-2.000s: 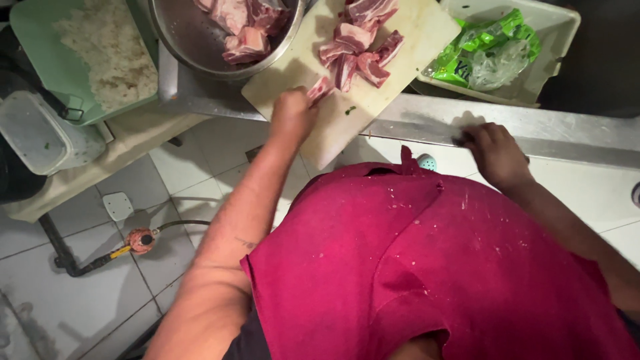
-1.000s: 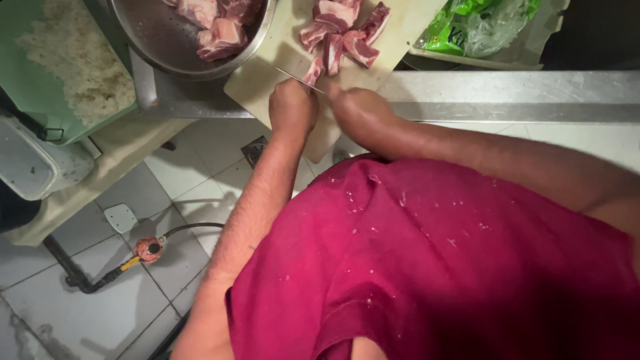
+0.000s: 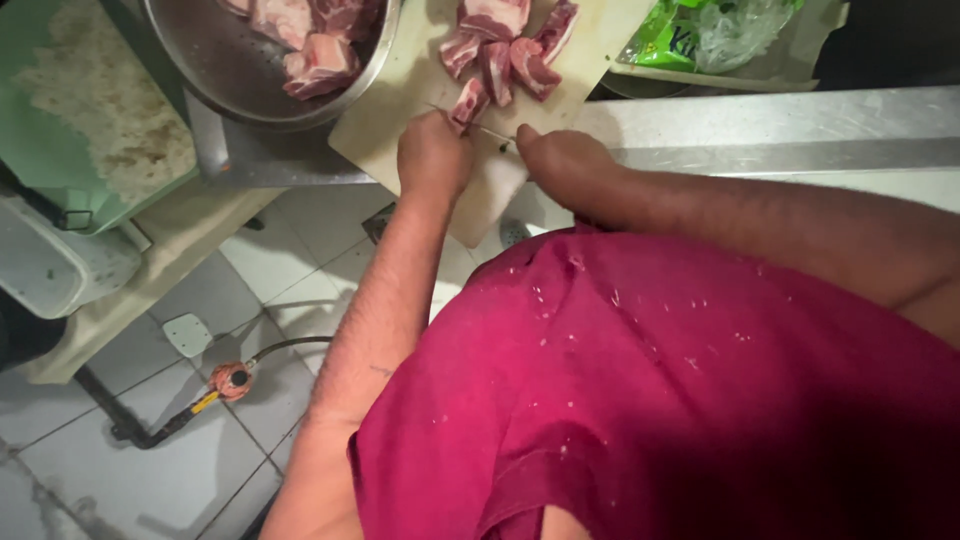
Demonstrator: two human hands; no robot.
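My left hand (image 3: 435,154) grips the near end of a small raw meat piece with bone (image 3: 469,103) on a pale cutting board (image 3: 397,86). In my right hand (image 3: 566,161) is a knife, whose thin blade (image 3: 491,133) reaches left to that piece; its handle is hidden in the fist. Several cut chunks of raw rib meat (image 3: 496,67) lie on the board just beyond. Left of the board, a steel bowl (image 3: 225,82) holds larger raw meat chunks (image 3: 322,66).
A green tray (image 3: 45,142) with pale, crumbly food stands at the far left, above a clear plastic container (image 3: 45,255). A bin with green plastic packaging (image 3: 660,45) is at the back right, behind the steel counter edge (image 3: 780,135). A gas regulator with hose (image 3: 231,379) is low on the left.
My right hand has come in from the right along the counter edge to the board, with the knife now at the meat. My left hand stays at the small piece.
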